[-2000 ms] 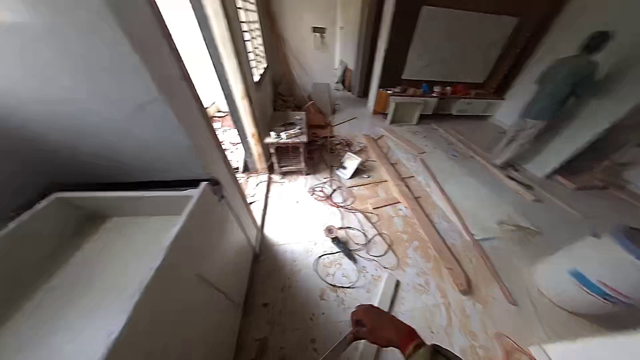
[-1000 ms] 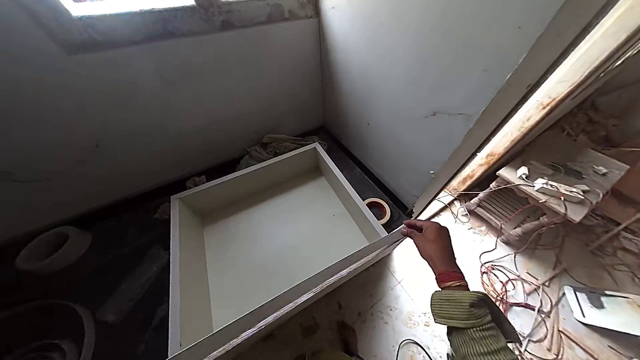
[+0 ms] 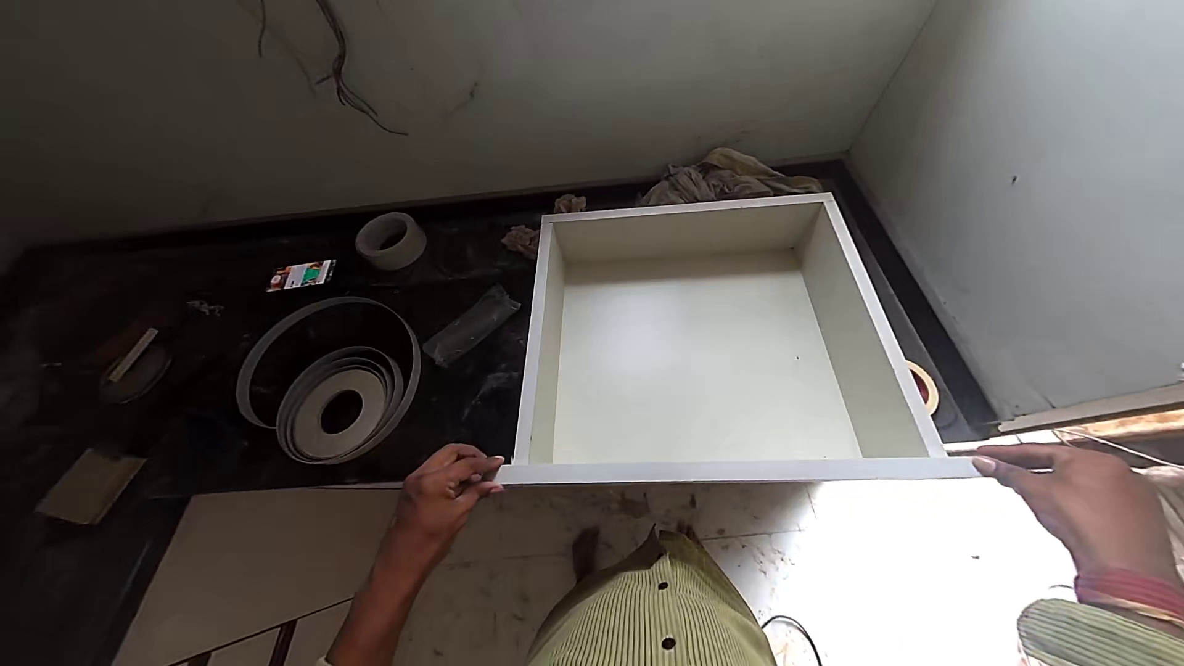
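Observation:
A white open drawer box [image 3: 684, 370] rests on a black countertop, its near edge bordered by a long white front strip [image 3: 740, 471]. My left hand [image 3: 444, 490] pinches the strip's left end between thumb and fingers. At the right end, my right hand [image 3: 1078, 490] grips the strip's tip; a red thread circles that wrist. Both ends of the strip reach past the box's sides. A roll of masking tape [image 3: 923, 388] lies against the box's right side, partly hidden by it.
On the counter at left lie a loose coil of edge banding [image 3: 328, 384], a smaller roll [image 3: 391, 241], a clear plastic packet [image 3: 472, 326] and a card [image 3: 302, 275]. Crumpled cloth [image 3: 731, 176] sits behind the box. Wires [image 3: 342, 83] hang from the wall.
The view has swung from the room to the counter. My left hand, out of sight earlier, now holds the strip's left end; my right hand stays at its right end.

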